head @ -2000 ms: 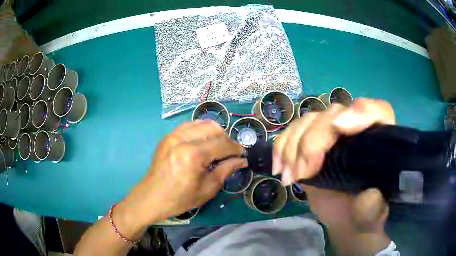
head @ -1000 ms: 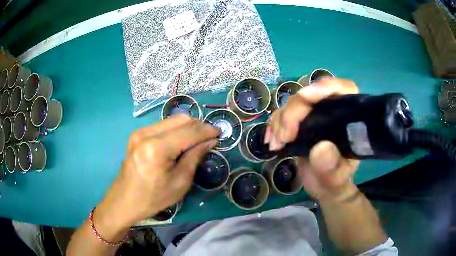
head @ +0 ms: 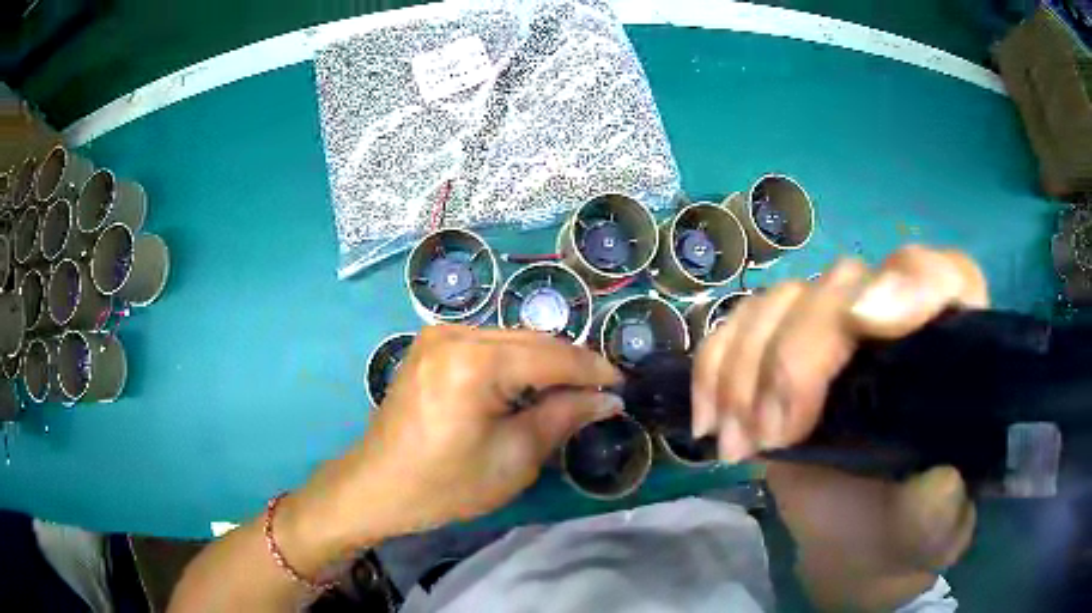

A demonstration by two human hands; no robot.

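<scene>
My right hand grips a thick black electric screwdriver with a pale label; it is held sideways, its front end pointing left. My left hand has its thumb and fingertips pinched at that front end, with small dark bits, apparently screws, showing between the fingers. The bit is hidden. Several brown round housings with dark fan hubs stand below and behind my hands; one has a silver hub. My hands partly cover the nearer housings.
A clear bag of speckled small screws with a white label lies behind the housings. More housings stand clustered at the far left. A brown box is at the upper right. The green bench has a white far edge.
A second ago my hands were farther apart; now they meet at the screwdriver's front end. The screwdriver has moved down and right. The view has also shifted slightly.
</scene>
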